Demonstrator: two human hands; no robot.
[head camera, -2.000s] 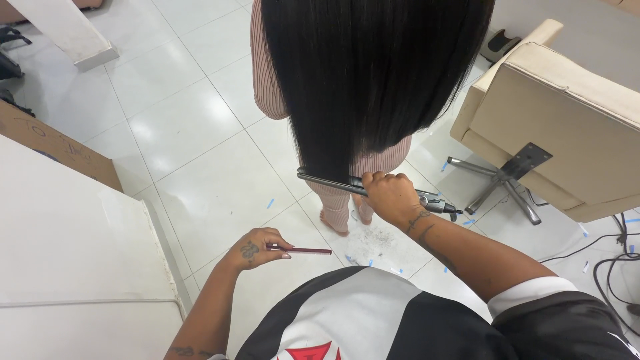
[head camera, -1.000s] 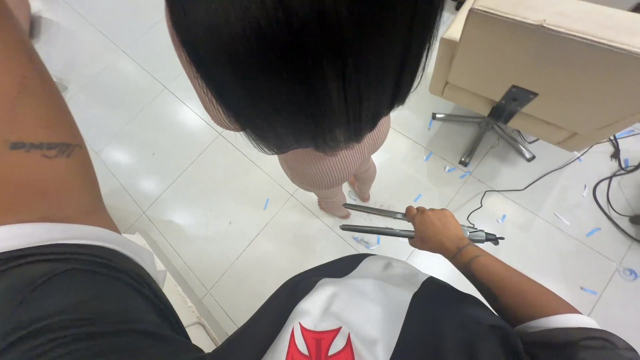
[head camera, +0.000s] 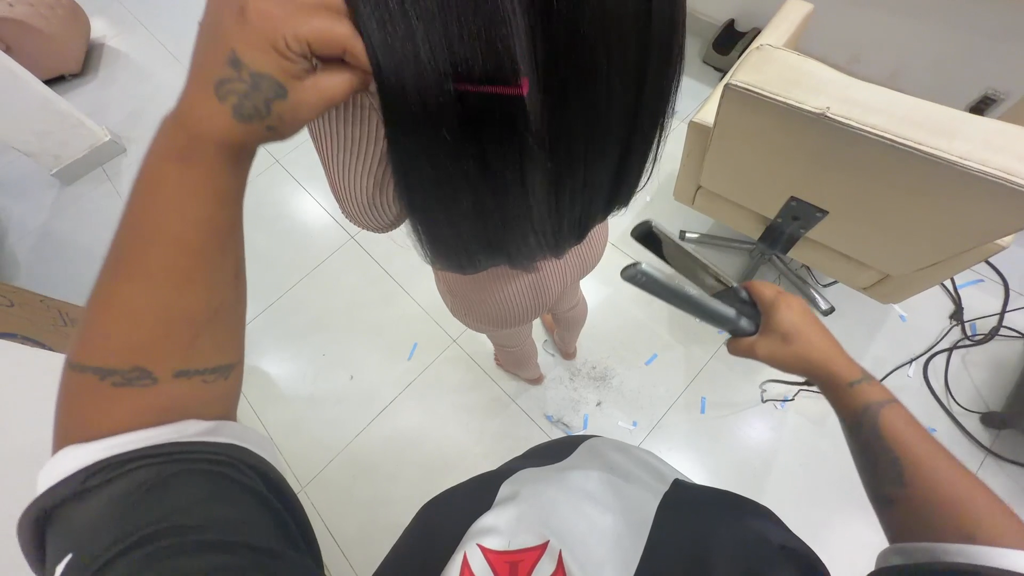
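A person with long straight black hair stands with their back to me in a ribbed pink outfit. My left hand is closed at the left side of the hair. Red comb teeth show through the strands to its right; the rest of the comb is hidden by hair and hand. Right of the hair, my right hand grips a hair straightener by its handle end. The straightener's two plates are spread apart and hold no hair.
A cream salon chair with a metal star base stands at right. Black cables lie on the tiled floor beside it, with scattered blue strips and hair clippings. A cardboard piece and a white panel edge are at left.
My left hand, out of view one second ago, is now at the hair with the comb in it. The straightener, clamped on the hair tips two seconds ago, is now spread and off to the right.
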